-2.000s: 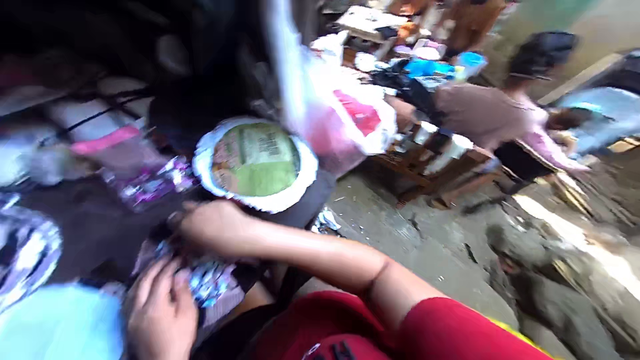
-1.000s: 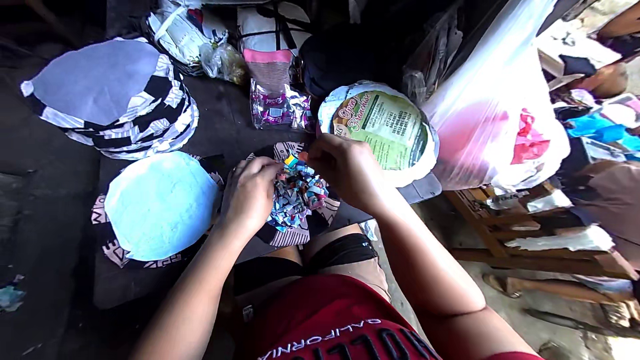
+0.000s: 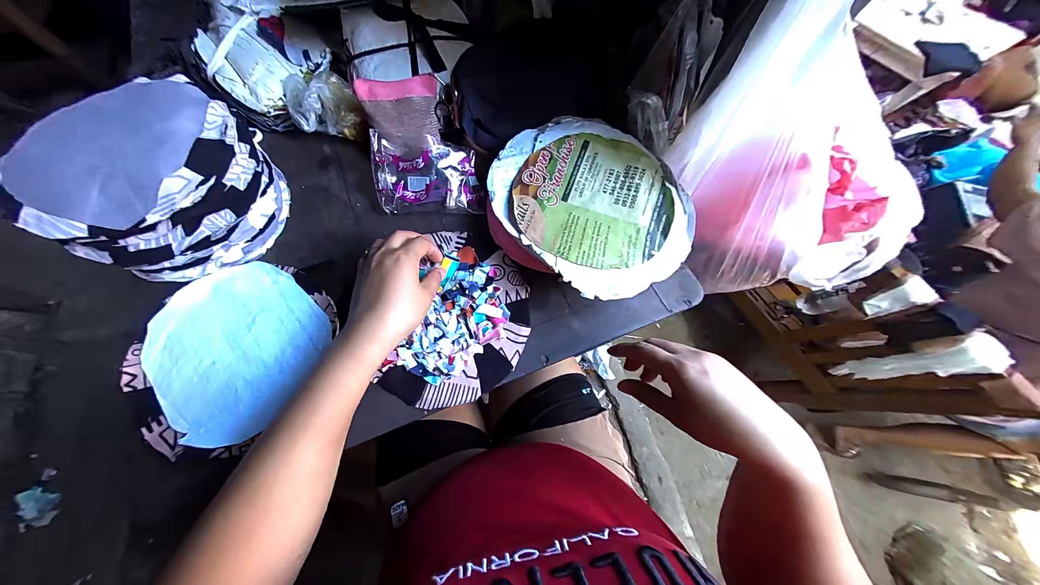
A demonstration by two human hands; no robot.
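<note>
My left hand (image 3: 396, 284) rests at the upper left edge of a heap of small cut paper or fabric scraps (image 3: 451, 325), its fingertips closed on a small blue and yellow scrap (image 3: 446, 268). The heap lies on a round black-and-pink patterned fabric piece (image 3: 504, 357). My right hand (image 3: 674, 390) hangs beyond the table's front edge, fingers spread, with nothing seen in it. Left of the heap, a light blue disc (image 3: 236, 349) lies on another patterned fabric piece. At the back right of the heap sits a round stack topped by a green printed disc (image 3: 601, 203).
A tall stack of black-and-white fabric rounds (image 3: 244, 203) stands at the left of the dark table (image 3: 325, 195). Purple plastic packets (image 3: 422, 175) lie behind the heap. A white plastic bag (image 3: 747, 171) bulges at the right, near a wooden bench (image 3: 812, 357).
My right hand has moved from the scraps to the right, off the table's edge. My left hand is still at the heap. The view has swung since the earliest frame.
</note>
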